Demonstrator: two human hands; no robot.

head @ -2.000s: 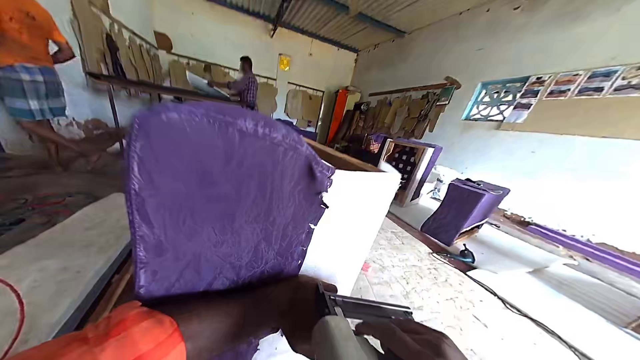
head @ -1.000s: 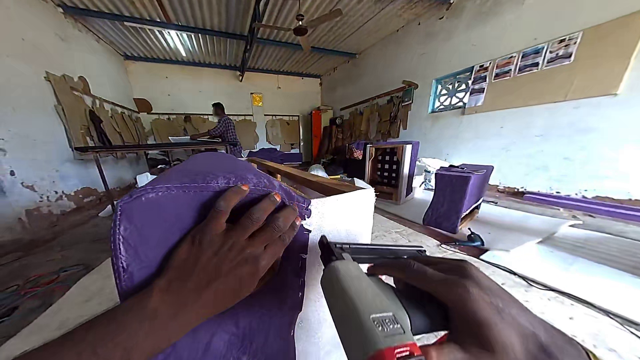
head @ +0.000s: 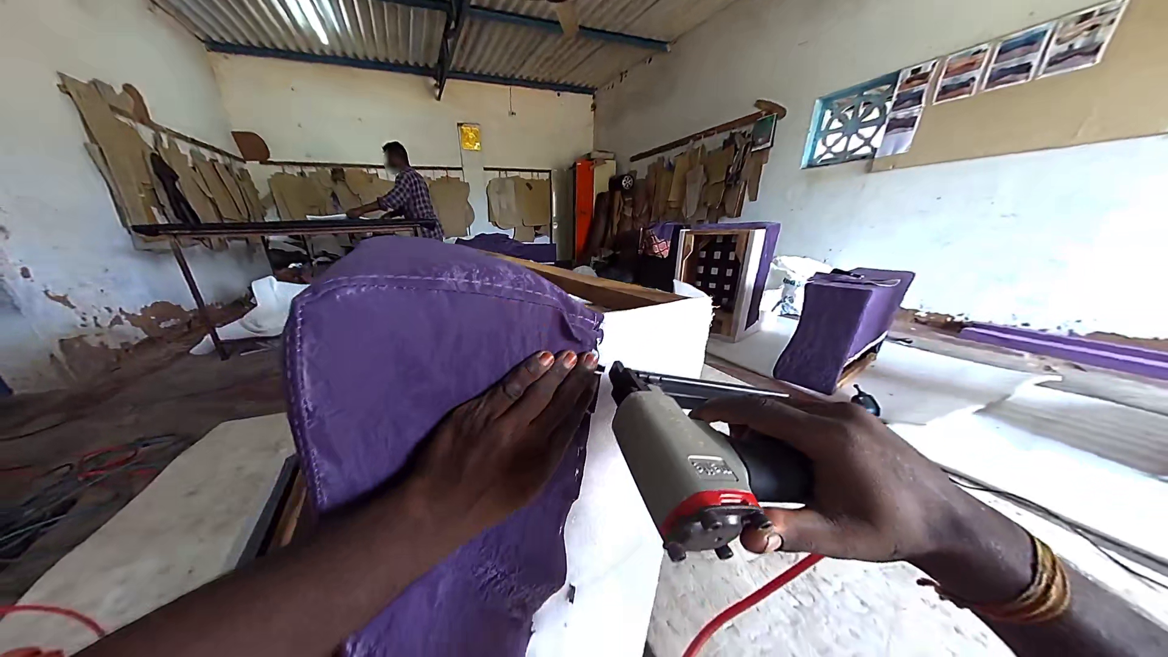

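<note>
My left hand [head: 511, 429] lies on the purple fabric cover [head: 411, 365] of an upholstered furniture arm, its fingertips near the fabric's right edge. That edge overlaps white cloth [head: 620, 511] on the frame's side. My right hand [head: 849, 484] grips a grey pneumatic staple gun [head: 680, 456] with a red band by its black handle. The gun's nose is just right of my left fingertips, close to the fabric edge; whether it touches the cloth cannot be told. A red air hose [head: 748, 607] hangs from the gun. A wooden rail [head: 593, 285] shows behind the cover.
A purple upholstered piece [head: 844, 319] and an open-backed frame [head: 725, 274] stand at the right. Tangled hoses [head: 91, 474] lie on the floor at the left. Across the room a person [head: 415, 192] stands at a long table [head: 283, 228]. White sheeting [head: 967, 392] covers floor at the right.
Since one second ago, my left hand has slid from the upper cover to its right edge. Two seconds ago it was not on the cover's face. The view has tilted up since then.
</note>
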